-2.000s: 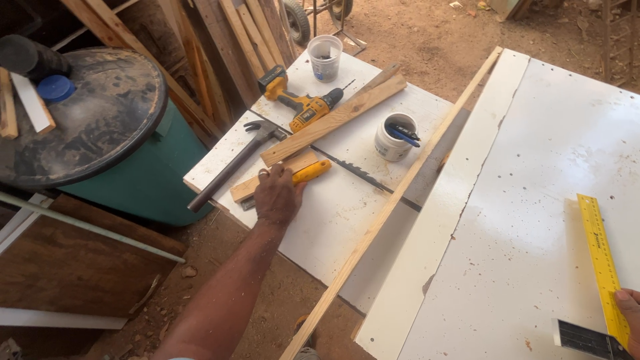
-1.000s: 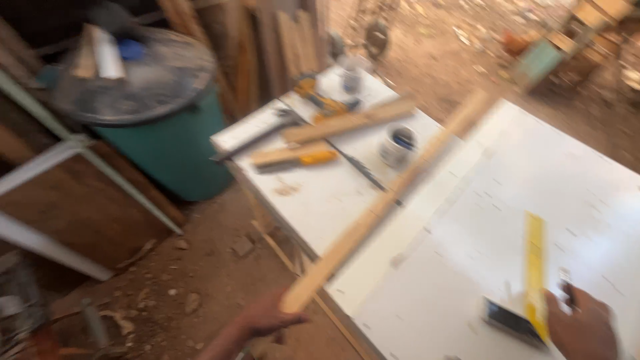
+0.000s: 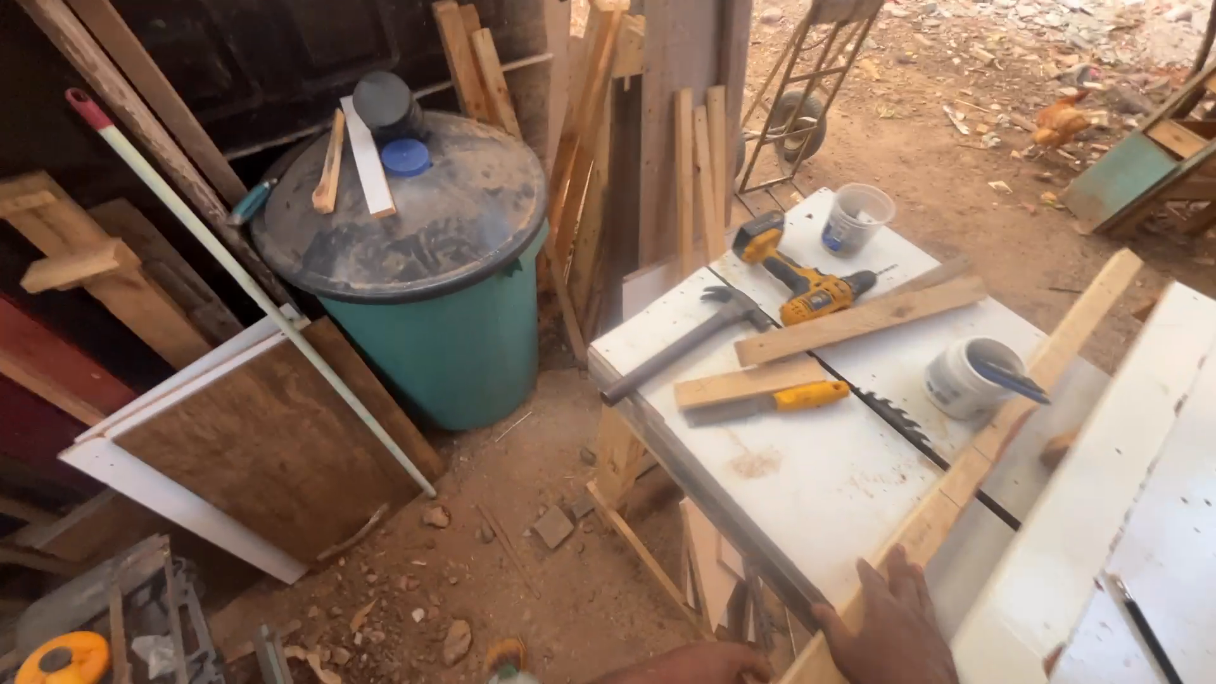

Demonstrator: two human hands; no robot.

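A long wooden strip slants across the table saw and runs off the bottom edge. My right hand is closed around its near part, thumb on the left side. Low in the view, my left hand is beside the strip's near end, partly cut off; its grip is hidden. A pencil lies on the white board at right. On the saw's white top are a yellow-handled handsaw, wood offcuts, a claw hammer and a yellow-black cordless drill.
The toothed saw blade shows through the top, left of the strip. A white tub with blue-handled items and a clear cup stand there. A lidded green barrel, leaning panels and a hand truck stand around.
My left hand has let go of the yellow-handled saw. My right hand has moved from the yellow square to the wooden strip. The view has swung left; the square is out of view.
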